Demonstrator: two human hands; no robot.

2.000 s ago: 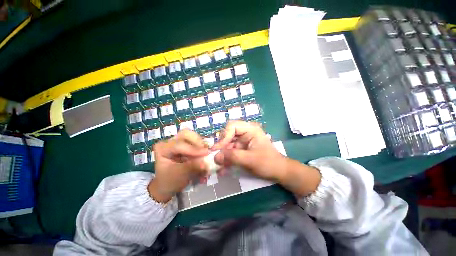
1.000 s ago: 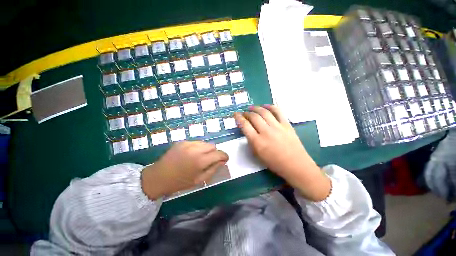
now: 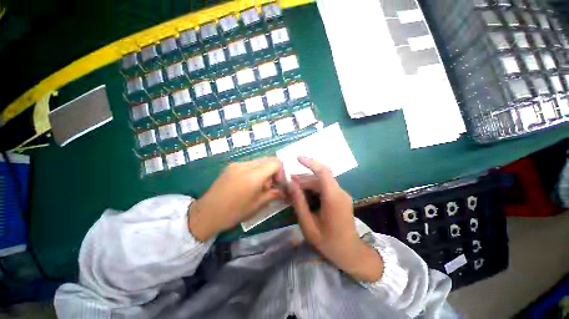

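The pad sheet (image 3: 324, 151) lies in front of me, white at its upper right end; a pale lower edge shows below my fingers. My left hand (image 3: 243, 187) is over its left part, fingertips pinched on a small pale piece (image 3: 287, 177), too blurred to name surely. My right hand (image 3: 324, 209) meets it from the right, index finger over the sheet, thumb close to the left fingertips; its grip is partly hidden. The clear tray (image 3: 240, 149) of silver-white battery cells (image 3: 211, 118) lies flat beyond my hands.
White liner sheets (image 3: 362, 62) lie right of the tray, some with grey blocks. A tall tray stack (image 3: 499, 68) stands at the right. A grey sheet (image 3: 81, 116) and yellow tape piece (image 3: 42, 113) lie left. A blue box (image 3: 14, 205) is far left; a black holed tray (image 3: 455, 224) is lower right.
My right hand has moved down from the tray's near edge to my left fingertips. The pad sheet's right end is tilted further up. The camera view has shifted, showing the black holed tray.
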